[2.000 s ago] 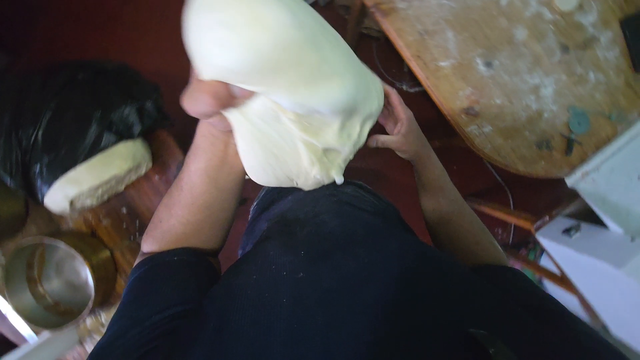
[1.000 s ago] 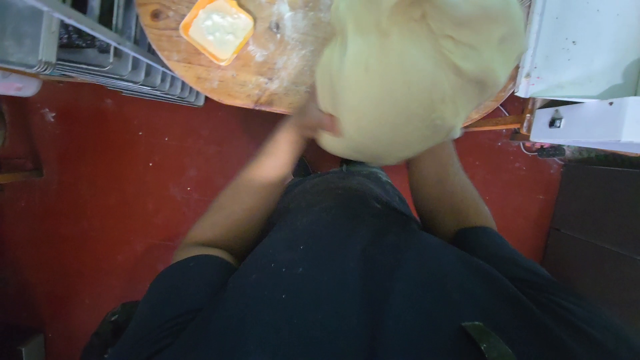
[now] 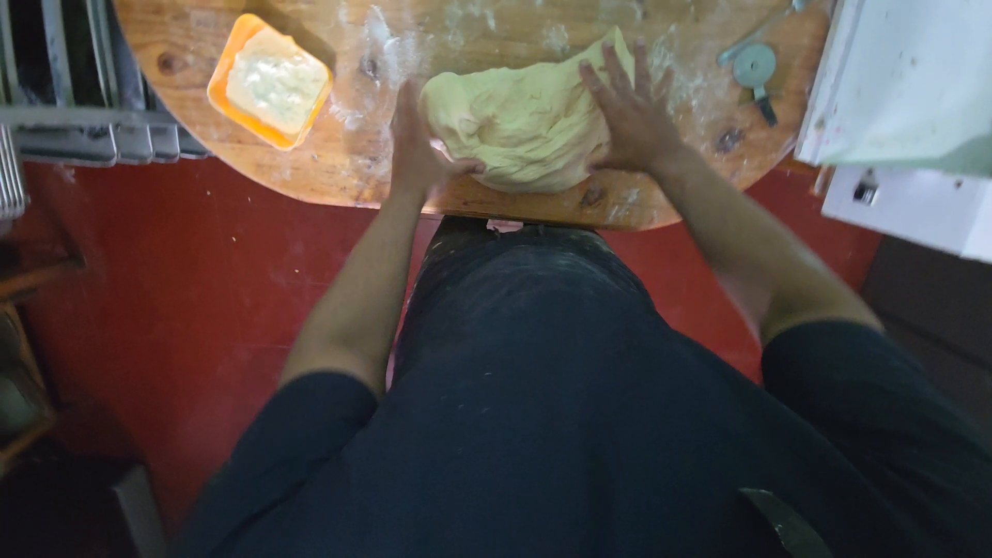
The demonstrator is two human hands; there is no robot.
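A large, wrinkled lump of pale dough (image 3: 527, 124) lies on the floured wooden table (image 3: 372, 182), close to its near edge. My left hand (image 3: 422, 147) is at the dough's left side, thumb toward its near edge and fingers pointing forward. On the right side, my right hand (image 3: 635, 116) rests against the dough with its fingers spread. Neither hand is closed round it. An orange square tub (image 3: 225, 93) holding white flour stands at the left of the table.
At the table's right lie a grey round-headed tool (image 3: 754, 66) and a thin utensil (image 3: 756, 35). A white appliance or cabinet (image 3: 899, 101) borders the table's right side. Metal racks (image 3: 85, 139) stand at the left, above the red floor (image 3: 186, 279).
The dough, held up in both hands in the earlier frames, now lies on the table with my hands at its sides. The view has swung from the side area to the table.
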